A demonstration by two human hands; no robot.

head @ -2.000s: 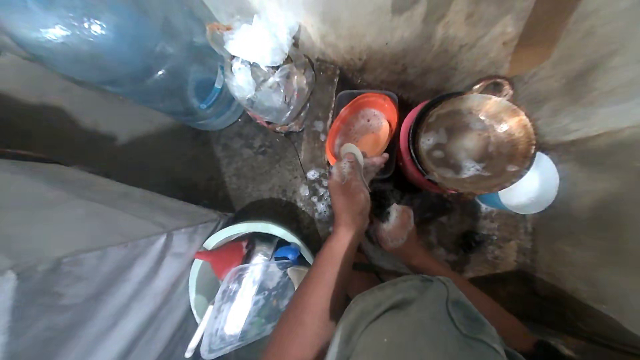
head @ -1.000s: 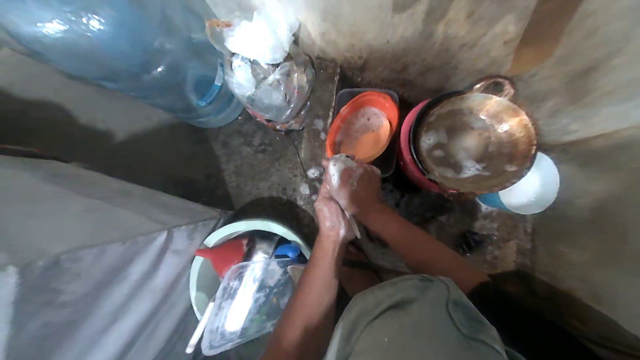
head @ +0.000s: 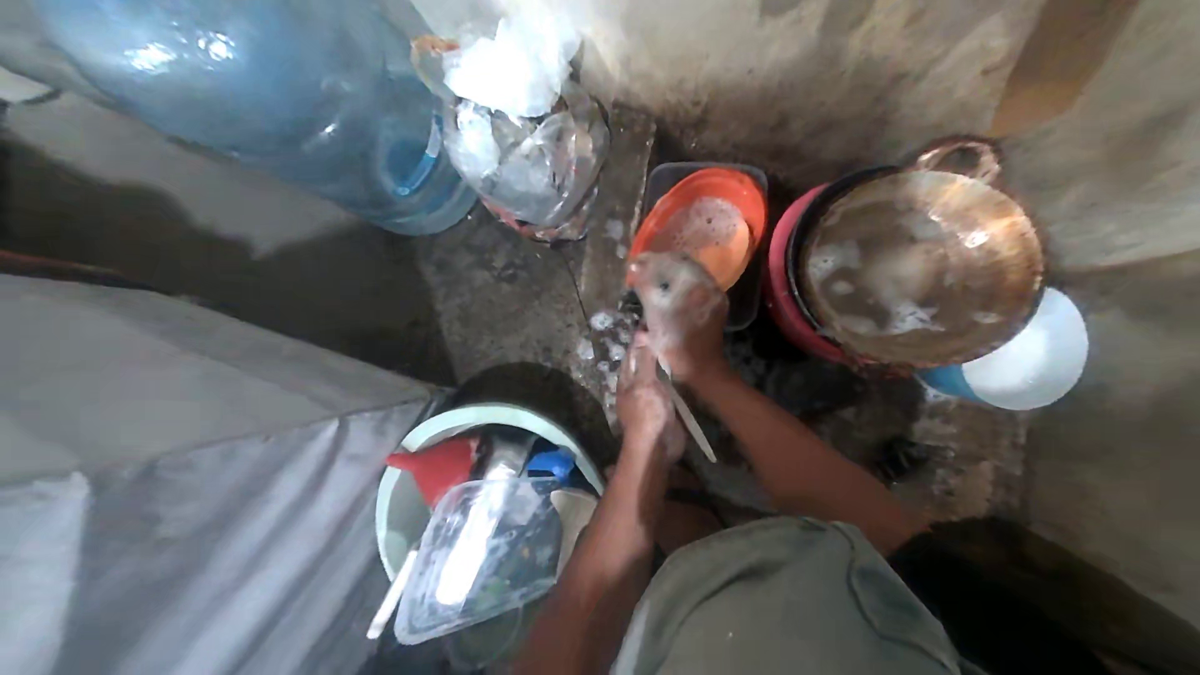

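A thin, pale long-handled utensil point(head: 689, 417) slants down and to the right from between my hands. My left hand point(head: 647, 403) is closed around it, just below my right hand. Covered in suds, my right hand point(head: 682, 305) wraps around the utensil's upper part, whose end is hidden. Whether that hand also holds a sponge cannot be seen. Right above is an orange bowl point(head: 651, 217) with soapy water and a lighter orange piece in it, set on a dark rectangular tub point(head: 747, 314). My right hand overlaps the bowl's near edge.
A soapy round pan point(head: 923, 272) sits on a red basin point(head: 786, 305), beside a white and blue bowl point(head: 1031, 356). The pale green basin point(head: 386, 511) holds a red funnel point(head: 441, 467) and a clear plastic container point(head: 487, 553). Behind are a plastic bag point(head: 539, 159) and a large blue water bottle point(head: 262, 94).
Two seconds ago my hands were apart, with the utensil's round end showing at my left hand. Now they are together, my right hand over the utensil and a little higher than one second ago.
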